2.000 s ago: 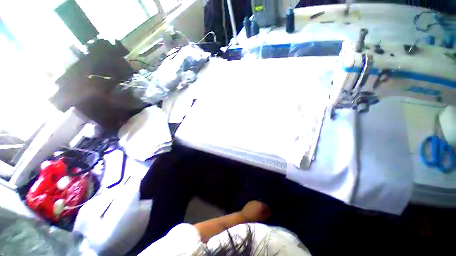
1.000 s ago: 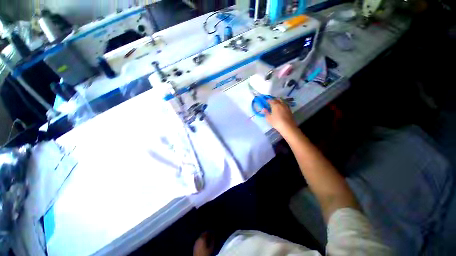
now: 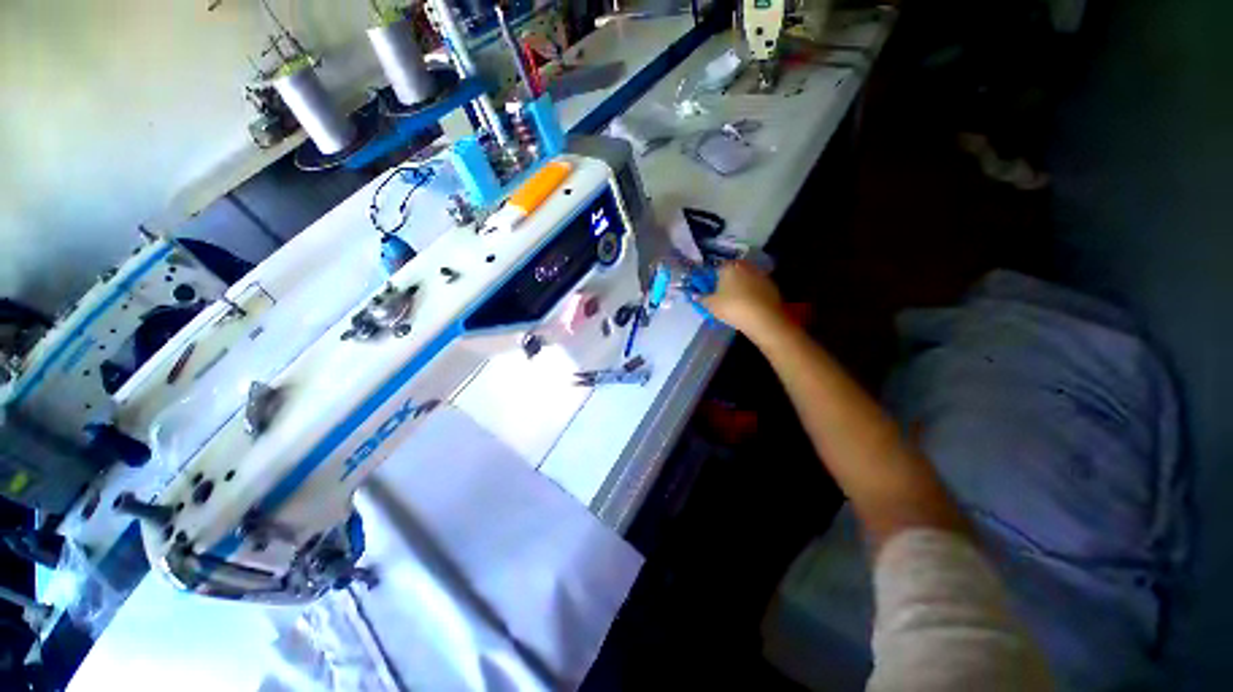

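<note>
My right hand point(image 3: 744, 296) is at the right end of the white table, its fingers closed around the blue handles of the scissors point(image 3: 700, 283); the blades are hard to make out. My left hand is out of the picture. The white to lilac fabric panel point(image 3: 494, 548) lies under the head of the sewing machine point(image 3: 354, 453) and hangs over the table's front edge. Small thread snips point(image 3: 615, 373) lie on the table right of the fabric.
An orange object point(image 3: 541, 187) lies on top of the machine. White thread cones point(image 3: 314, 111) stand at the back left. Another machine point(image 3: 102, 325) faces mine at left. Small tools and a dark loop lie beside my right hand. A grey cloth heap point(image 3: 1041, 446) is at right.
The view has swung right. My right hand, out on the scissors beside the fabric a second ago, has moved with them to the far right end of the machine. My left hand has left the picture.
</note>
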